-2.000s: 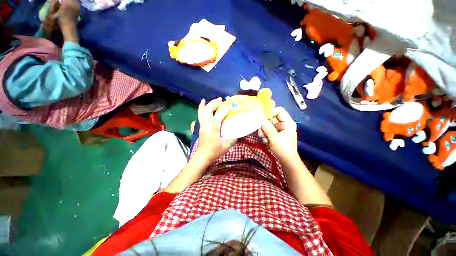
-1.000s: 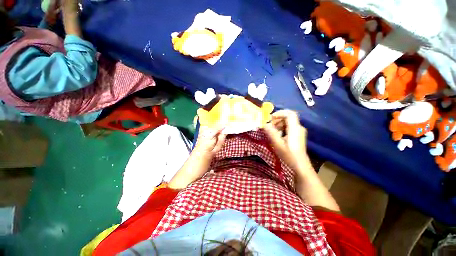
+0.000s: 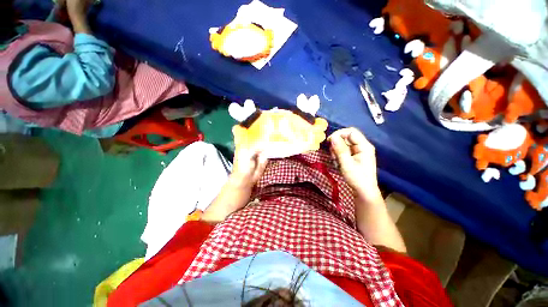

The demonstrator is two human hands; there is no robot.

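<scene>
The plush crab [image 3: 279,133] is held upright over my lap, looking yellow in the bright light, with two white claws raised on dark arms and a white strip at its lower edge. My left hand [image 3: 247,171] grips its lower left side. My right hand [image 3: 356,157] is just right of the crab, apart from it, with thumb and fingertips pinched together; any needle or thread between them is too small to see. Thread snips [image 3: 371,103] lie on the blue cloth beside a white loose claw piece [image 3: 398,91].
Another crab [image 3: 243,43] lies on white paper [image 3: 283,30]. Orange crabs [image 3: 503,147] and a whitish sack [image 3: 459,75] are at the right. A person in a pink checked apron [image 3: 144,90] sits at the left. A white bag [image 3: 183,189] is by my left knee.
The crab has turned from tilted to level, both claws now showing. My right hand has let go of its right side and moved slightly right. My left hand has shifted to its lower left.
</scene>
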